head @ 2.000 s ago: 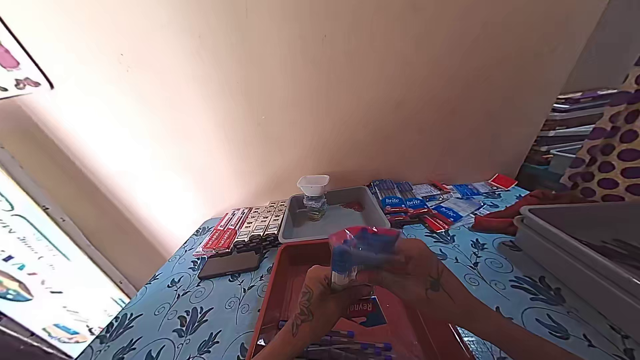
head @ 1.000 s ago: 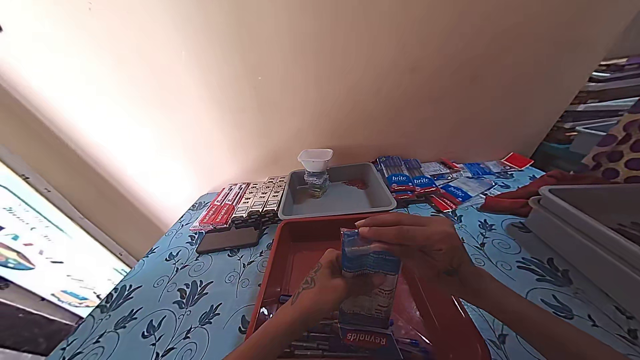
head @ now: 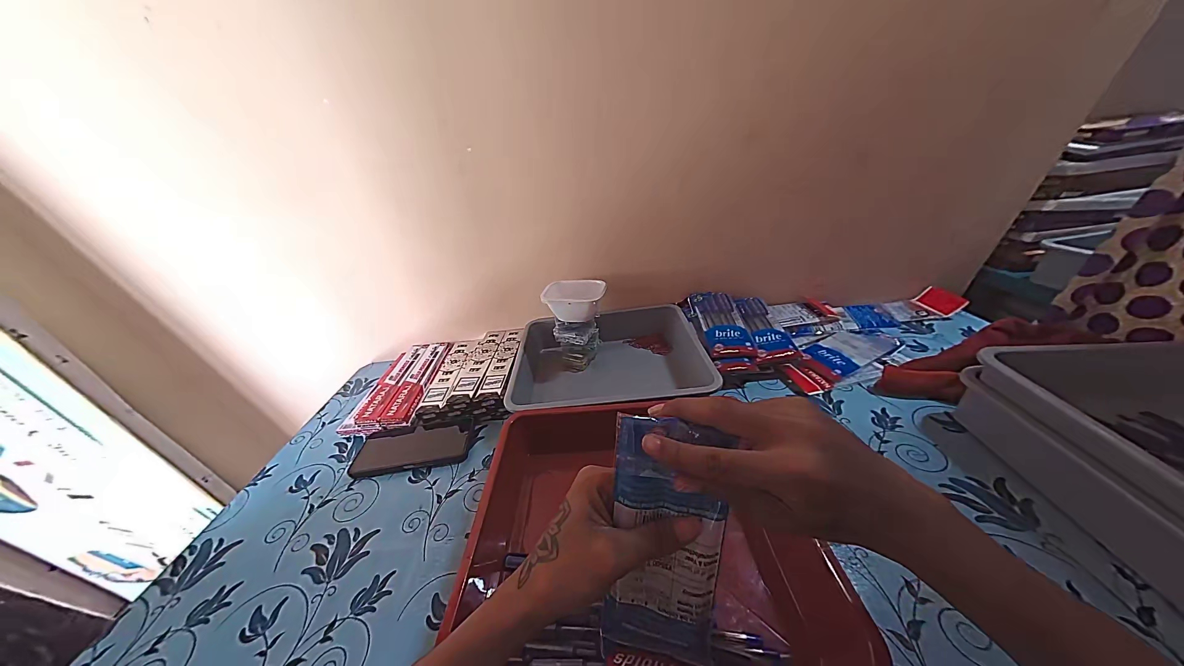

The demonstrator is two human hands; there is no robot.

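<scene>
My left hand (head: 615, 546) grips the lower left side of a blue plastic packet (head: 671, 564) bearing printed writing, its thumb across the front. My right hand (head: 777, 462) is at the packet's upper end, fingers laid on its top edge. What the packet contains cannot be made out. Both hands are above a red plastic tray (head: 495, 495). Several pens (head: 740, 638) lie in the bottom of the tray, together with clear plastic wrapping (head: 749, 573). The lower end of the packet reaches near the pens and bears red and blue print.
Behind is a grey tray (head: 610, 384) with a white plastic container (head: 573, 298) on a small stack. Red Nataraj boxes (head: 393, 393), patterned boxes (head: 476, 370) and a dark phone (head: 412, 450) lie left. Pen packets (head: 726, 328), a red cloth (head: 962, 356) and stacked grey trays (head: 1027, 444) are right.
The packet, blurred between my hands two seconds ago, is now held upright with its printed side showing. My right fingers have shifted along its top edge.
</scene>
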